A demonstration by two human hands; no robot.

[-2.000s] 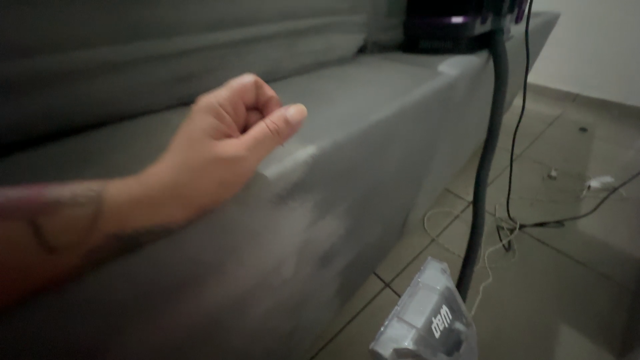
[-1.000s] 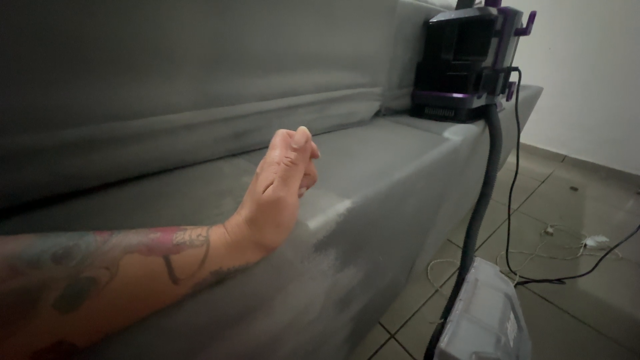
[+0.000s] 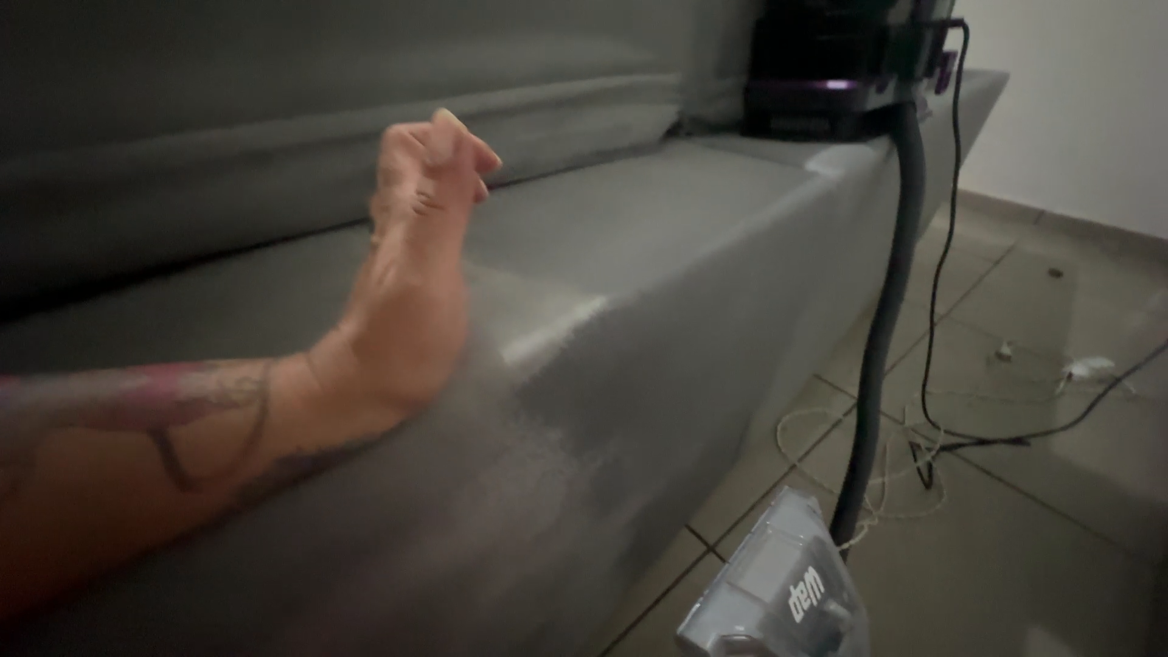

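My left hand (image 3: 415, 265) is raised over the front edge of a grey upholstered sofa (image 3: 657, 219), fingers curled in and nothing visible in them. Below it, the sofa's front has a lighter, uneven patch (image 3: 547, 456). At the bottom of the view is the clear plastic head of a Wap extractor nozzle (image 3: 776, 584), tilted, in front of a dark hose (image 3: 885, 338). My right hand is out of view. On the sofa's far end stands a black and purple cleaning machine (image 3: 821, 82), its top cut off by the frame.
The hose hangs from the machine past the sofa's front. A black power cable (image 3: 949, 210) runs down to the tiled floor (image 3: 1031, 547), where a thin pale cord (image 3: 794, 447) lies in loops. A small white object (image 3: 1086, 368) lies beyond. A white wall (image 3: 1068, 109) stands behind.
My left hand has bent upward at the wrist, its fingers pointing up rather than to the right as at first. The nozzle head has shifted in the view, which has itself moved.
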